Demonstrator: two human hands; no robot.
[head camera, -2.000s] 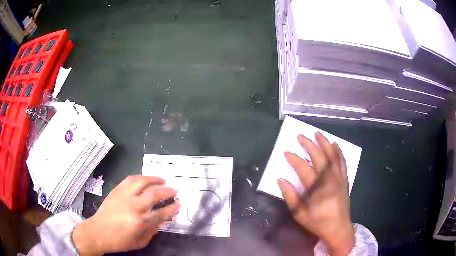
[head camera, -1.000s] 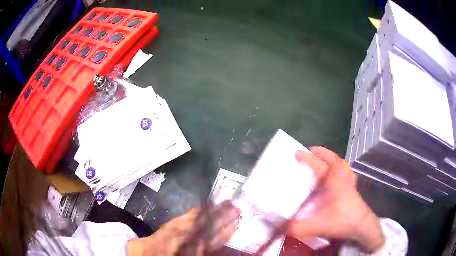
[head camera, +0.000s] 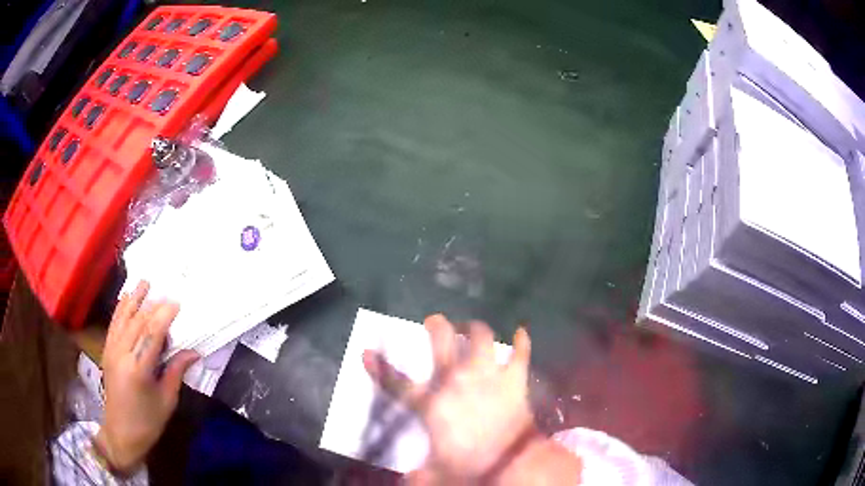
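Note:
A closed white box (head camera: 365, 403) lies flat on the green bench at bottom centre. My right hand (head camera: 465, 394) is spread over its top and right part, slightly blurred, and covers much of it. My left hand (head camera: 142, 375) is at the lower left, with its fingers on the near corner of the pile of white leaflets (head camera: 213, 252). The pile has a purple round mark. Whether the fingers grip a leaflet cannot be told.
Orange-red compartment trays (head camera: 104, 161) with dark discs in some pockets stand at the left. A crumpled clear bag (head camera: 175, 176) lies between tray and leaflets. A tall stack of white boxes (head camera: 792, 180) stands at the right on the green bench (head camera: 427, 123).
The white piece in my right hand is down; a plain white top shows where the open base lay. My left hand has moved left from the box to the leaflet pile.

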